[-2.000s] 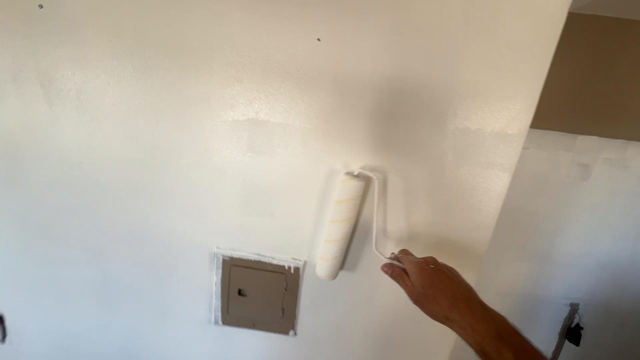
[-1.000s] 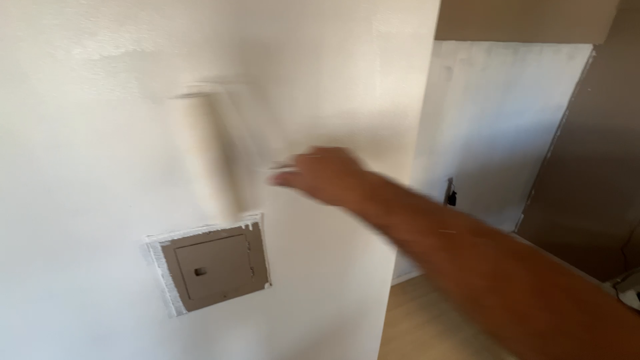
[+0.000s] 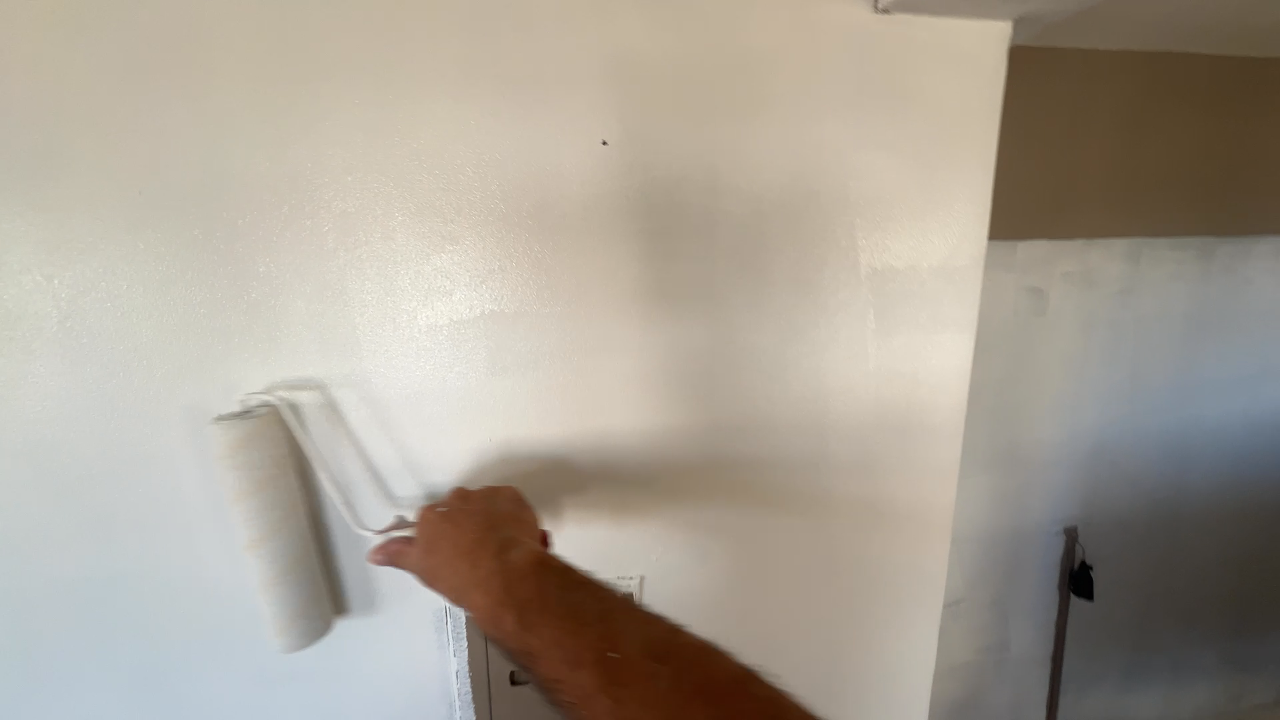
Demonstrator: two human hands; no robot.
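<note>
My right hand [image 3: 475, 545] grips the handle of a paint roller, its thumb toward the wire frame. The roller's pale cover [image 3: 275, 530] lies against the white wall [image 3: 760, 350] at the lower left, tilted slightly and a little blurred. Its bent white wire frame [image 3: 325, 470] runs from the top of the cover down to my hand. Behind my forearm, partly hidden, is a taupe metal panel door [image 3: 500, 685] with white paint along its edge. My left hand is out of view.
The white wall ends at a vertical corner on the right. Beyond it, another wall has a brown upper band [image 3: 1140, 145] above a whitish painted part [image 3: 1130, 380]. A narrow dark strip [image 3: 1062, 630] with a small black object [image 3: 1082, 580] stands at the lower right.
The roller and my right hand have moved from the right of the panel door to its upper left. The hand keeps hold of the handle throughout. The view has shifted.
</note>
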